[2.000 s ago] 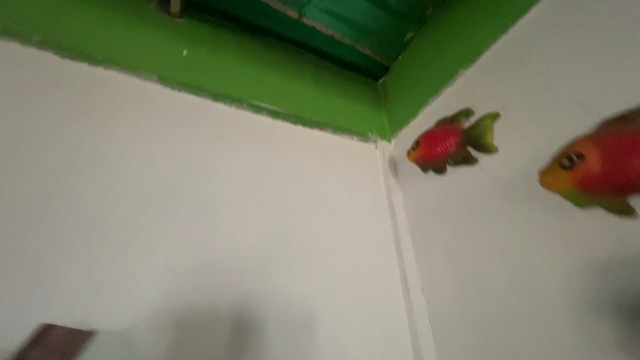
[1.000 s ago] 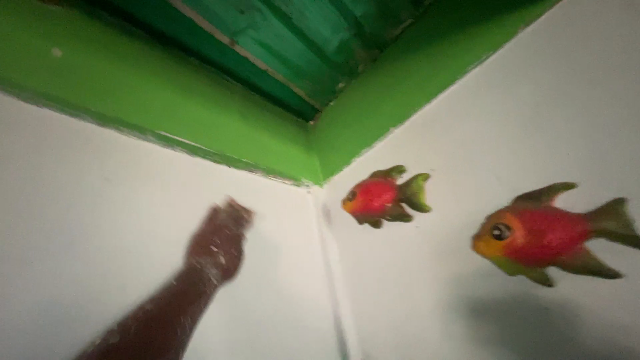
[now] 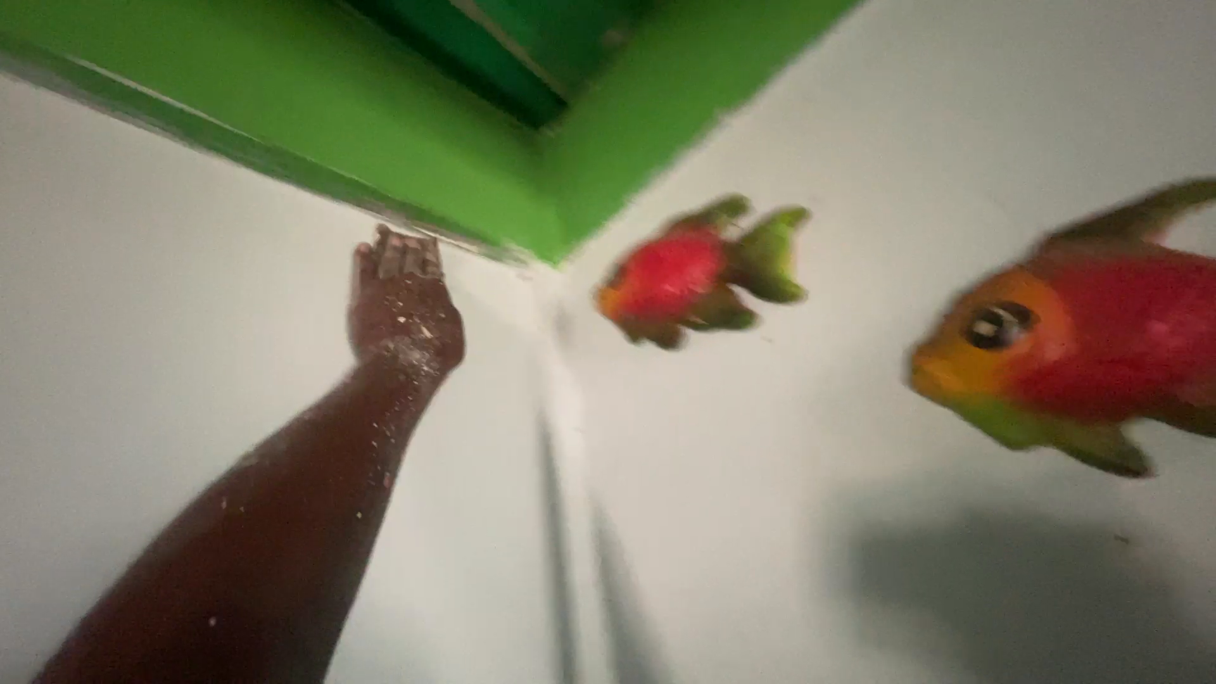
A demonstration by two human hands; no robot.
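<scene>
My left hand (image 3: 407, 309) is raised at the end of an outstretched arm that enters from the lower left. Its fingertips are at the top of the white wall (image 3: 171, 313), just under the lower edge of the green-painted trim (image 3: 313, 123), left of the corner. Pale flakes and dust are scattered over the hand, wrist and forearm. The fingers are close together, and whether something thin lies between them and the wall is hidden. My right hand is out of view.
On the adjoining wall are a smaller red and green fish figure (image 3: 674, 274) and a larger one (image 3: 1111, 332), cut off by the right edge. Above the trim shows dark green ceiling sheeting (image 3: 570, 38). A whitish seam (image 3: 567, 408) runs down the corner.
The left hand, not visible at first, came into view by one second ago and now reaches up to the trim's lower edge. The view has also shifted, with the fish looking larger.
</scene>
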